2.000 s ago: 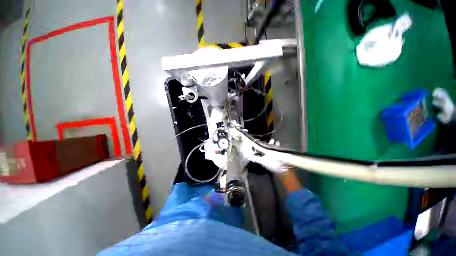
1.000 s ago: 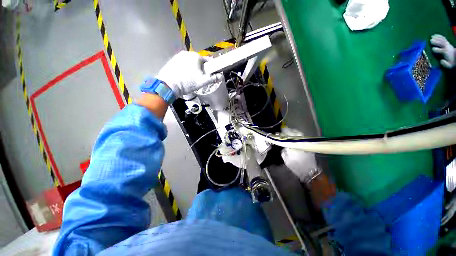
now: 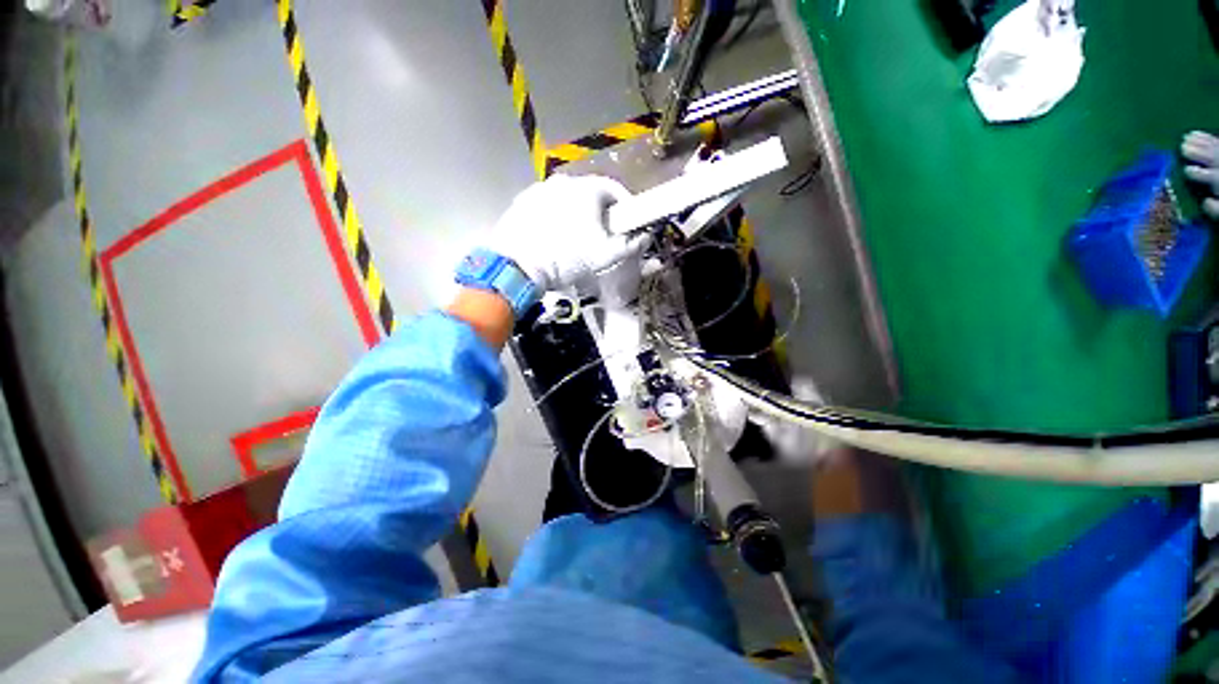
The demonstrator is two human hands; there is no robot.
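The dispensing pump (image 3: 668, 401) stands on a black base, with thin looped tubes around it. A white crossbar (image 3: 709, 185) lies tilted over its far end. My left hand (image 3: 562, 238), in a white glove with a blue wristband, is closed on the near-left end of the crossbar; its fingers are partly hidden. My right hand (image 3: 799, 417), also in a white glove, is blurred at the right side of the pump, partly behind the thick white supply hose (image 3: 1016, 454). What it touches cannot be told.
A green-matted bench (image 3: 963, 294) at right holds a blue parts bin (image 3: 1147, 241) and a white bag (image 3: 1027, 60). Another person's gloved hand (image 3: 1203, 160) shows at the right edge. A red box (image 3: 161, 555) is at lower left. Yellow-black and red tape marks the floor.
My left hand came up from low in the view onto the crossbar and remains there. The crossbar is more tilted than at first. My right hand stays beside the pump, now blurred. The view has shifted.
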